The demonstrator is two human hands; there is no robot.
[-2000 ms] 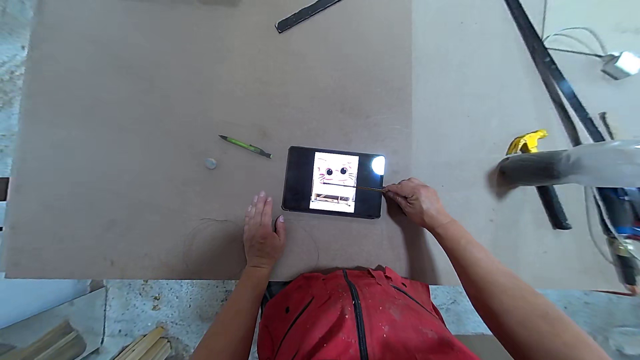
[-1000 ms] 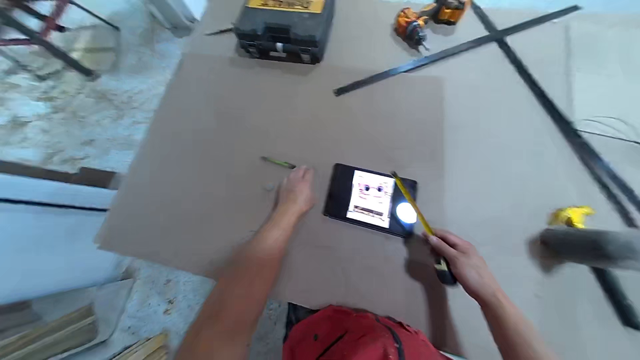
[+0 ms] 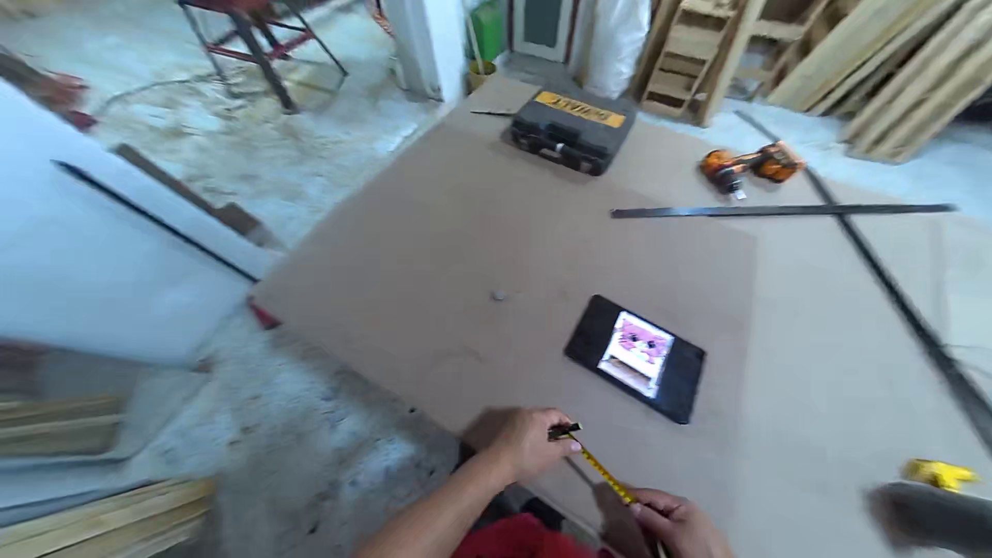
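My left hand, low in the middle of the view, grips a short dark object, perhaps the green pencil, beside the end of a yellow tape measure blade. The blade runs down to my right hand, whose fingers close on it near the bottom edge; the tape's case is mostly hidden. Above both hands a black tablet lies on the brown board, its lit screen showing a pink cat-like face. A small grey round piece lies left of the tablet.
The board bears a DeWalt case, an orange cordless drill and crossed black metal strips. At lower right are a yellow tool part and a blurred dark tube. Planks lean behind; a metal-legged stand is far left.
The view has swung widely. The green pencil no longer lies on the board. My left hand has come to the tape, which my right hand held over the tablet a second ago.
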